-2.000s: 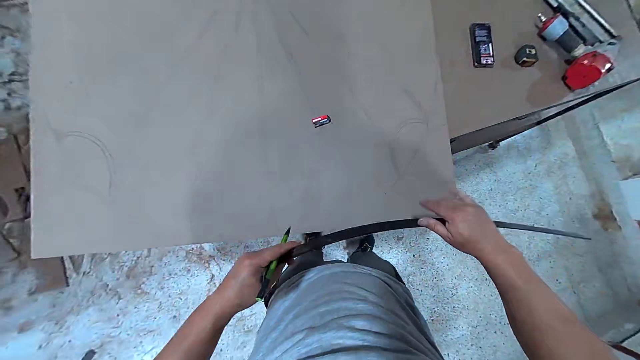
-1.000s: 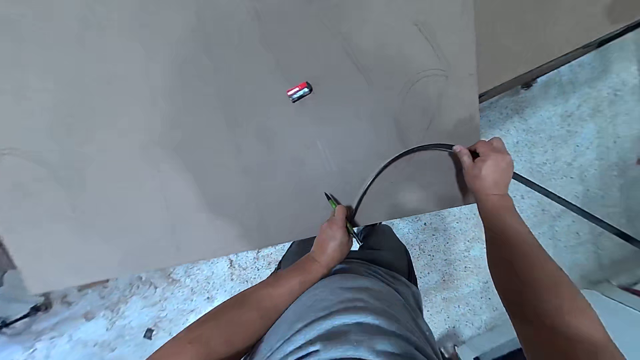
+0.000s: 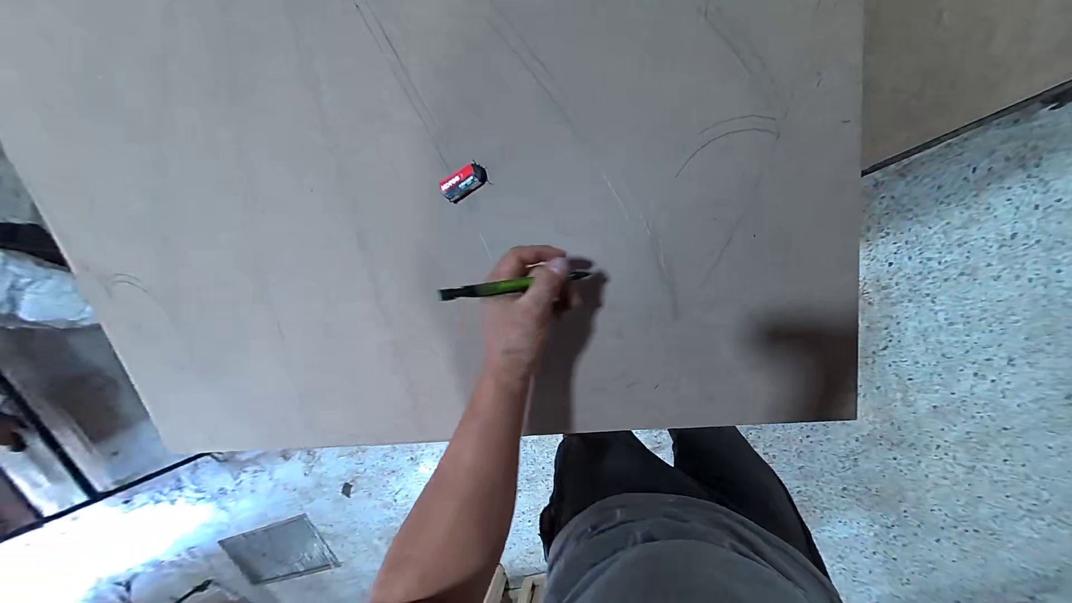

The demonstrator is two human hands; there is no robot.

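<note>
My left hand (image 3: 532,289) is over the lower middle of a large grey-brown board (image 3: 251,352), closed around a green and black pencil or marker (image 3: 498,288). The pen lies nearly level across the fingers, its dark end near the board to the right. Up and to the left of the hand, a small red and black block (image 3: 462,182), perhaps an eraser or sharpener, rests on the board. Thin curved pencil lines (image 3: 729,134) mark the board's right part, and long faint lines cross its middle. My right hand is out of view; a blurred shadow falls on the lower right corner.
A second brown board or tabletop (image 3: 955,75) adjoins at the upper right. Speckled floor (image 3: 963,335) runs along the right and below. A metal-framed structure (image 3: 50,435) stands at the lower left, and a square floor plate (image 3: 279,548) lies below the board.
The black flexible strip, held by both hands earlier, is out of view. My right hand has left the view. My left hand has moved in over the board with the green pen.
</note>
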